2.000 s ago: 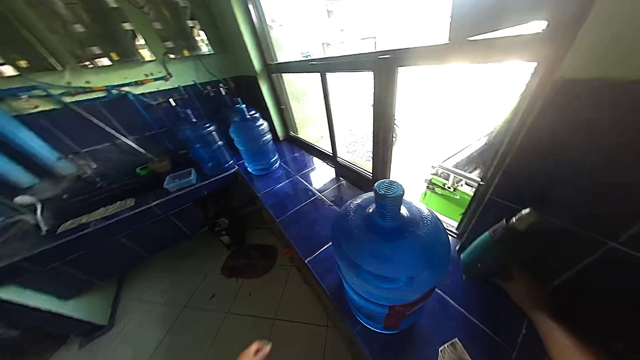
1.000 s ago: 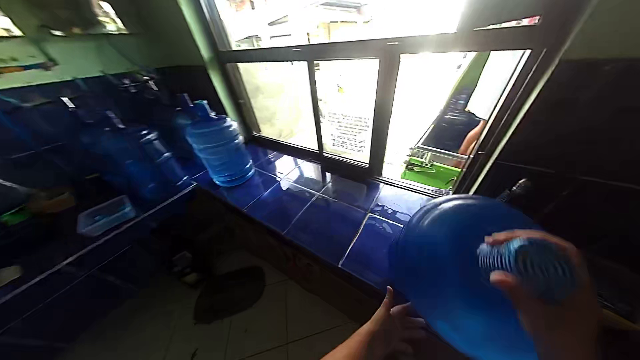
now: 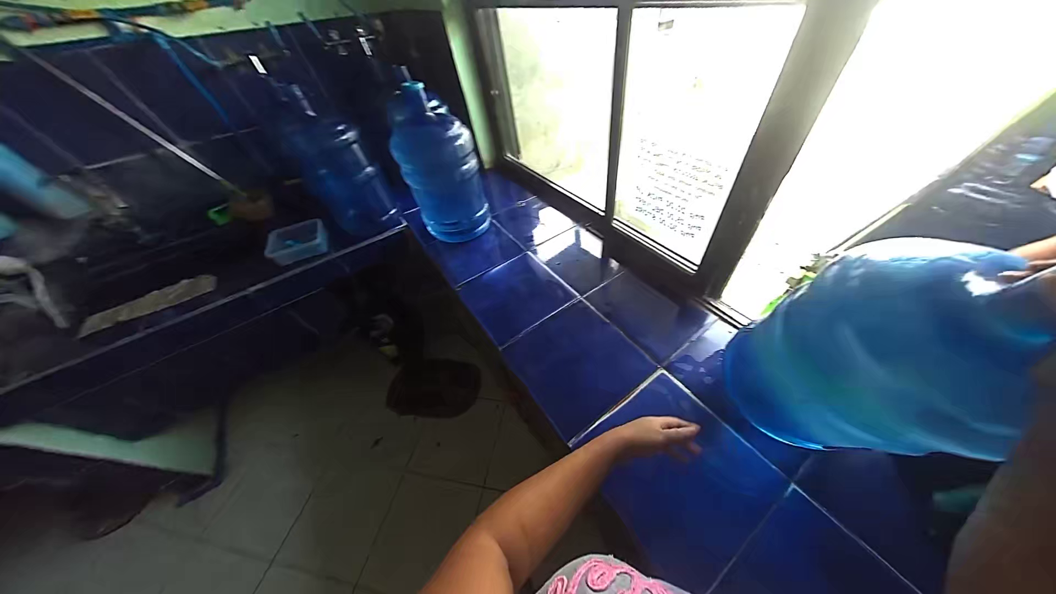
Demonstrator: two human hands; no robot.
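A large blue plastic water jug point(image 3: 891, 355) is tilted at the right, by the window opening, with its upper part toward the right edge. My left hand point(image 3: 660, 435) is over the blue tiled ledge point(image 3: 594, 346), left of the jug and apart from it, fingers loosely bent and holding nothing. My right forearm point(image 3: 994, 528) rises along the right edge beside the jug; where its hand is cannot be made out. Fingers point(image 3: 1031, 262) touch the jug's far side at the right edge; whose they are is unclear.
Another blue water jug point(image 3: 441, 169) stands at the ledge's far end, with more jugs point(image 3: 342, 177) beside it. A clear plastic tub point(image 3: 297, 242) is on the left counter. A dark-framed window point(image 3: 615, 115) runs along the ledge. A dark rounded thing point(image 3: 435, 388) lies on the floor.
The jug has tilted over toward the window and the right; two seconds ago it stood upright on the ledge. My left hand, beside it one second ago, is now apart from it.
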